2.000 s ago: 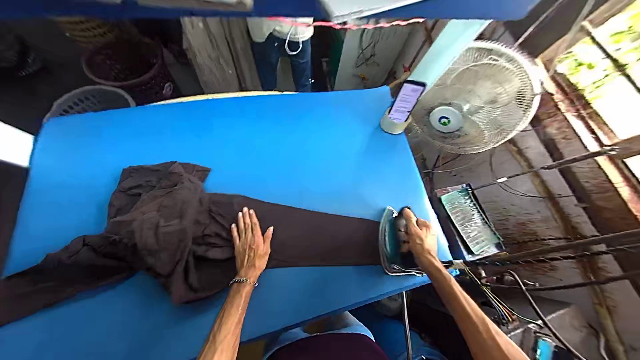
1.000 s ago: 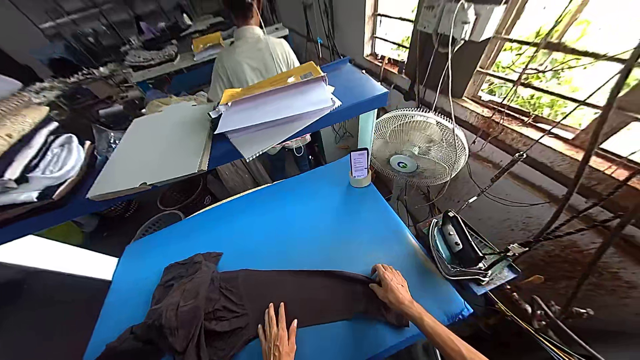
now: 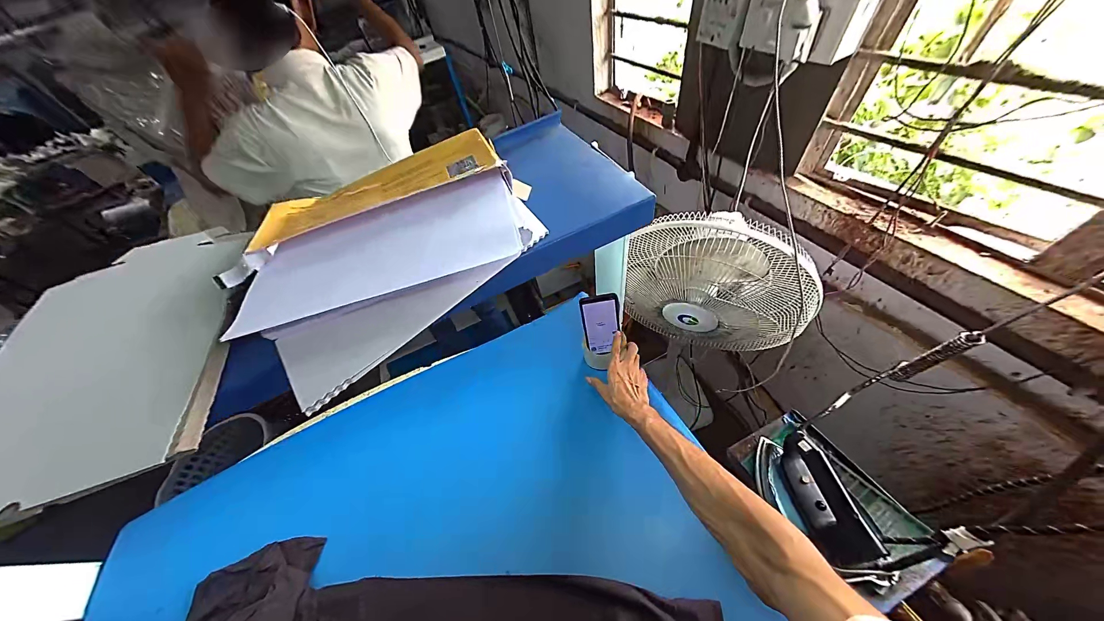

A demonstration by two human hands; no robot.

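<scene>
My right hand (image 3: 624, 379) reaches across the blue ironing table (image 3: 483, 457), one finger at the screen of a smartphone (image 3: 600, 323). The phone stands upright in a pale round holder (image 3: 595, 356) at the table's far corner. Along the bottom edge of the view lies a dark garment (image 3: 448, 597), only partly seen. An electric iron (image 3: 819, 496) rests on a metal stand at the right, beside the table. My left hand is out of view.
A white pedestal fan (image 3: 720, 280) stands behind the phone. Papers (image 3: 388, 250) and a yellow envelope (image 3: 379, 185) lie on a blue shelf (image 3: 586, 185). A person in a light shirt (image 3: 302, 129) is beyond it. Cables hang at the right, near the windows.
My right hand has moved from the garment to the phone. The iron, held on the garment two seconds ago, is on its stand. My left hand has left the view, which has shifted.
</scene>
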